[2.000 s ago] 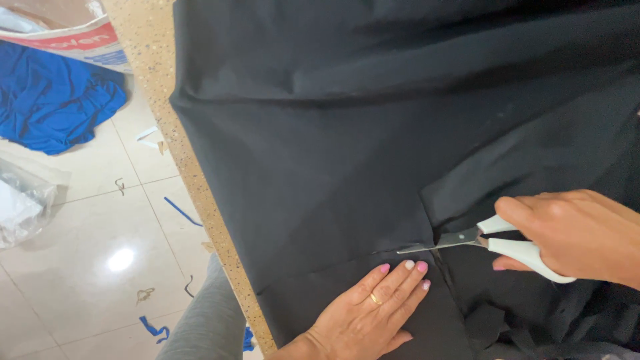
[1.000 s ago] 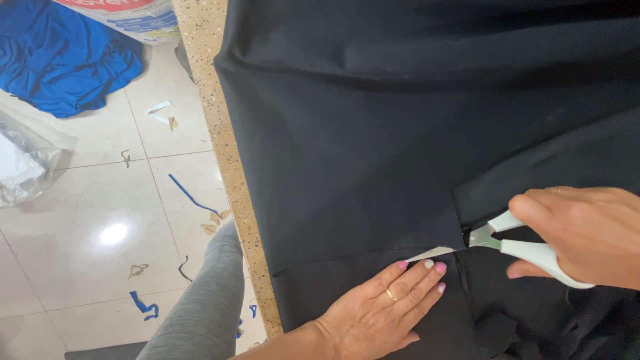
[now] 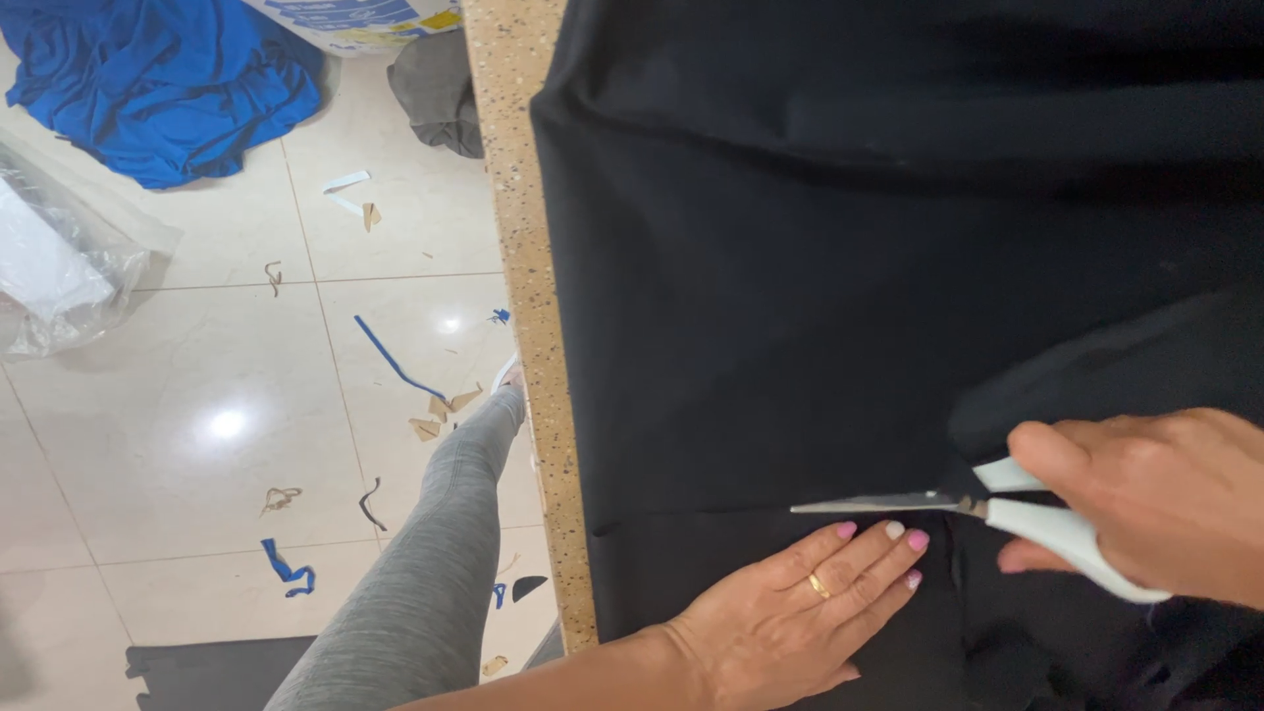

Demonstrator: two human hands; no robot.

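Black fabric (image 3: 790,296) lies spread over a speckled stone-like tabletop (image 3: 541,355), with a straight line or edge running across it toward the left. In my right hand (image 3: 1155,504), at the right, are white-handled scissors (image 3: 1076,543); their metal blades point left along that line, and one blade shows on top of the cloth. Whether the other blade is under the fabric I cannot tell. My left hand (image 3: 805,602) rests flat on the fabric just below the blades, fingers a little apart, a gold-coloured ring on one finger.
On the tiled floor (image 3: 207,395) left of the table lie blue fabric (image 3: 168,89), a clear plastic bag (image 3: 59,257), dark grey cloth (image 3: 439,94) and several scraps. A printed sack (image 3: 365,20) stands at the top. My grey-clad leg (image 3: 434,553) is beside the table edge.
The scissor blades have swung from slanting up against the fabric to lying nearly level along the line. My left hand stays flat on the fabric. The view has shifted left.
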